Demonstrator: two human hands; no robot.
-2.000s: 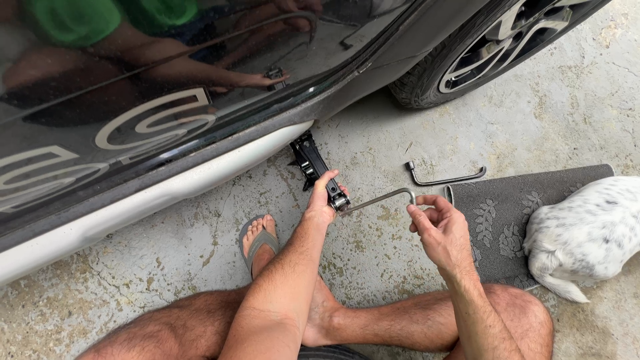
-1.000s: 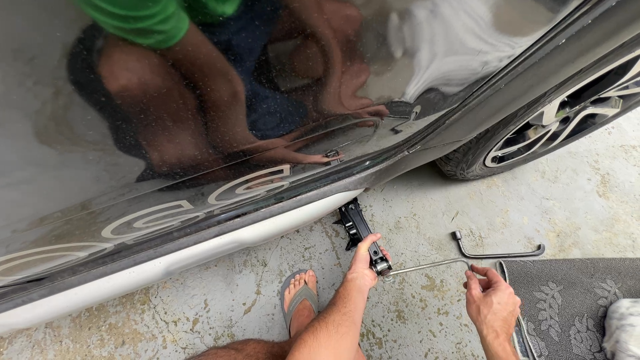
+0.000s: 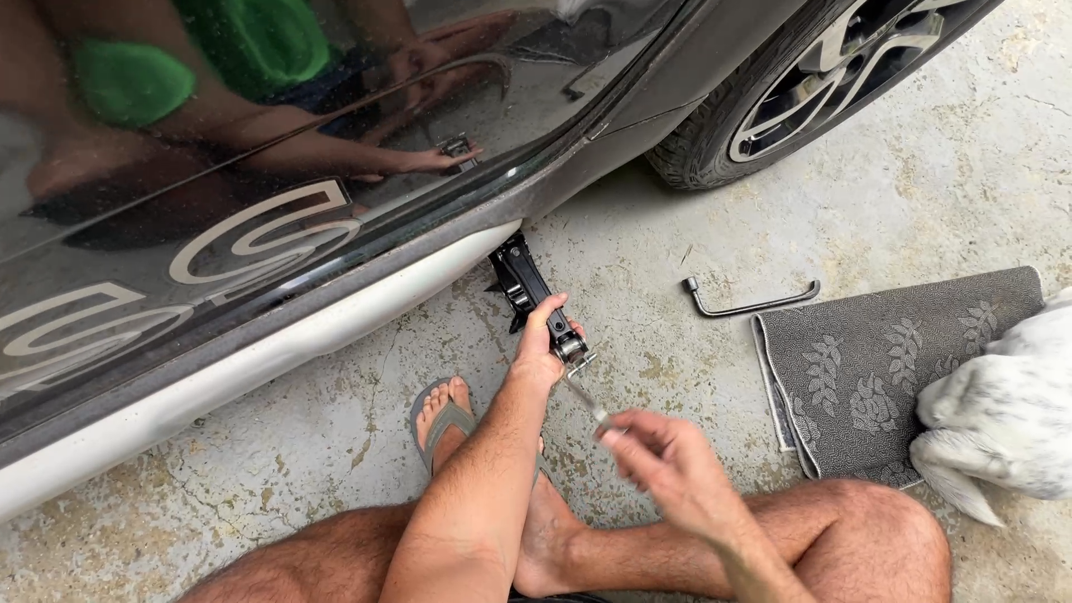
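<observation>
A black scissor jack (image 3: 521, 272) lies on the concrete, its far end under the white side sill (image 3: 335, 339) of a dark car. My left hand (image 3: 544, 339) grips the jack's near end, beside its screw joint. From that joint a metal crank rod (image 3: 589, 400) runs toward my right hand (image 3: 649, 452), which is closed around the rod's outer end; both are blurred. An L-shaped lug wrench (image 3: 745, 310) rests on the ground, right of the jack.
The car's wheel (image 3: 804, 100) stands at the upper right. A folded grey patterned mat (image 3: 871, 368) lies at the right, with a white spotted dog (image 3: 1005, 410) against it. My sandalled foot (image 3: 444, 414) and bent legs are close to the jack.
My right hand has swung down and nearer to me with the crank rod, which stretched out to the right before. My left hand keeps its hold on the jack. The view has shifted.
</observation>
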